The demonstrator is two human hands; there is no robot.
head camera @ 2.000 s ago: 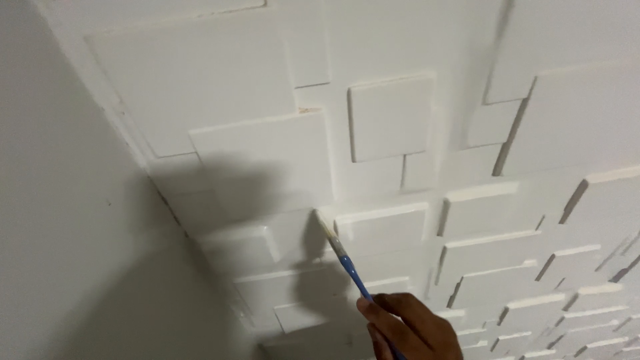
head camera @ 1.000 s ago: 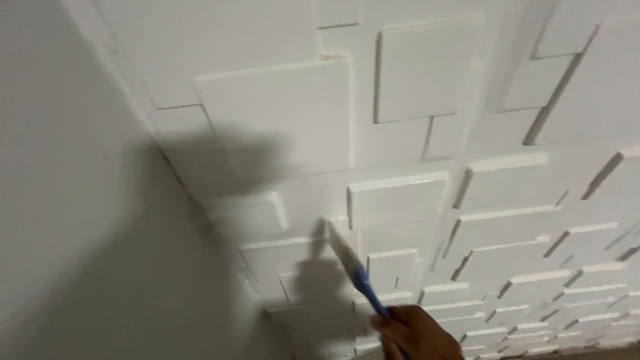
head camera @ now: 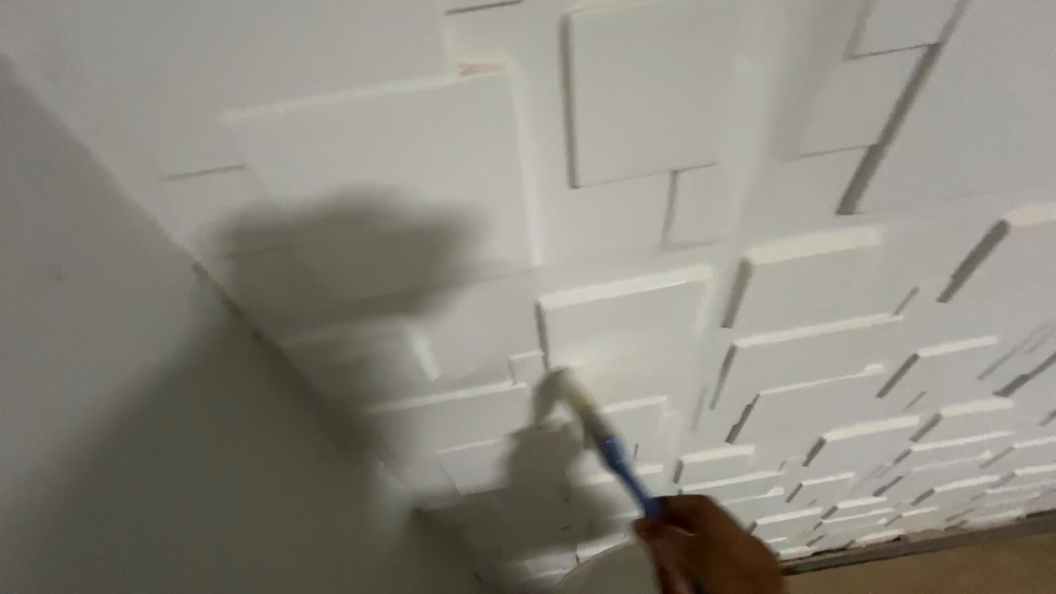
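Note:
My right hand (head camera: 714, 544) comes in at the bottom, right of the middle, with its fingers closed around the blue handle of a paintbrush (head camera: 615, 454). The brush points up and to the left. Its pale bristles lie at the lower left part of a raised rectangular block (head camera: 627, 322) on a white relief wall (head camera: 487, 322); whether they press on the surface is hard to tell. My left hand is out of view.
A plain wall (head camera: 74, 330) meets the relief wall at a corner on the left, under dark shadows. A pale rounded thing (head camera: 610, 571), cut off by the bottom edge, sits left of my hand. Brownish floor (head camera: 949, 561) shows at lower right.
My right hand has moved lower with the brush still in it. The bristles have gone from above the raised block's upper left corner to its lower left part. The view has shifted somewhat.

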